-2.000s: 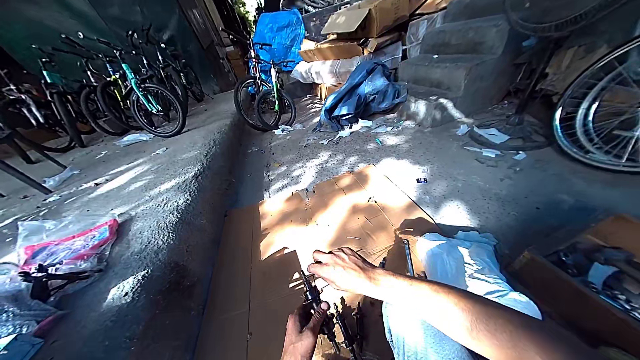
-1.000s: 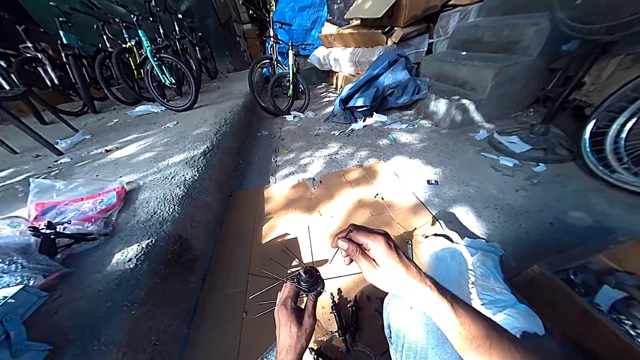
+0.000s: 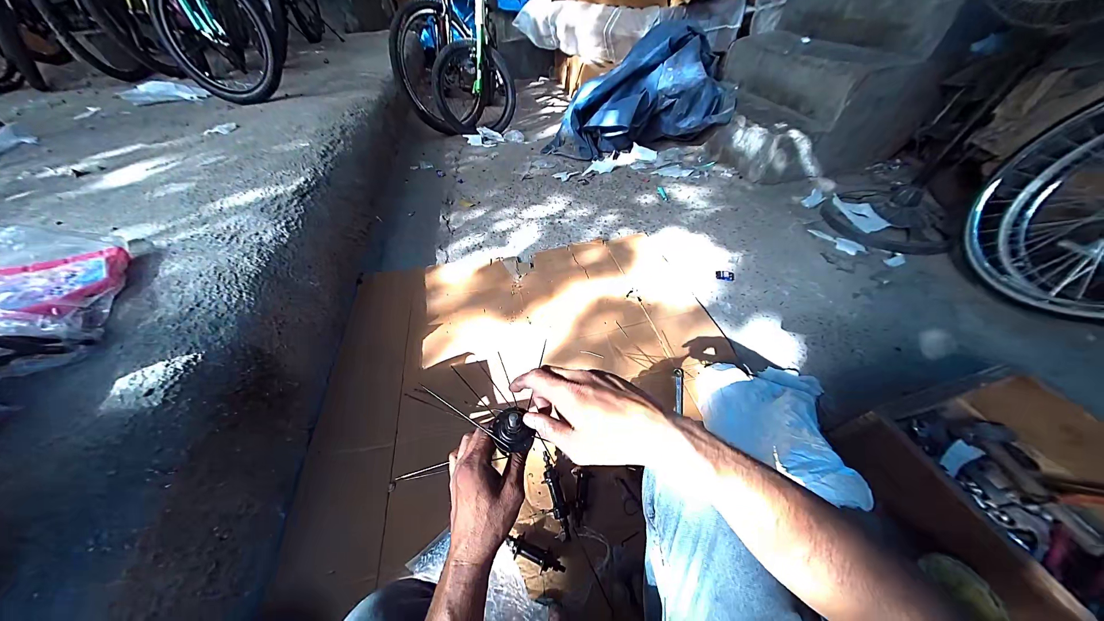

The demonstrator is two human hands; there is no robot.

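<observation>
My left hand (image 3: 485, 492) grips a black bicycle wheel hub (image 3: 512, 429) from below, its axle end turned up toward me. Thin metal spokes (image 3: 448, 404) fan out from the hub, mostly to the left and away from me. At the hub's right side is my right hand (image 3: 580, 416), thumb and index finger close together around a spoke near the flange. Below my hands, more black hubs (image 3: 555, 493) lie on the flattened cardboard (image 3: 362, 379), one of them (image 3: 535, 553) beside clear plastic.
A wrench (image 3: 678, 391) lies by my clothed knee (image 3: 759, 414). On the right are a wooden box of metal parts (image 3: 914, 509) and a spoked wheel (image 3: 1052, 216). A raised concrete ledge (image 3: 285, 233) runs along the left; bicycles (image 3: 457, 69) and a blue tarp (image 3: 642, 90) are farther back.
The hub, lying sideways or hidden two seconds ago, is now plainly in my left hand with spokes fanned out. Since one second ago, my right hand has come in against the hub.
</observation>
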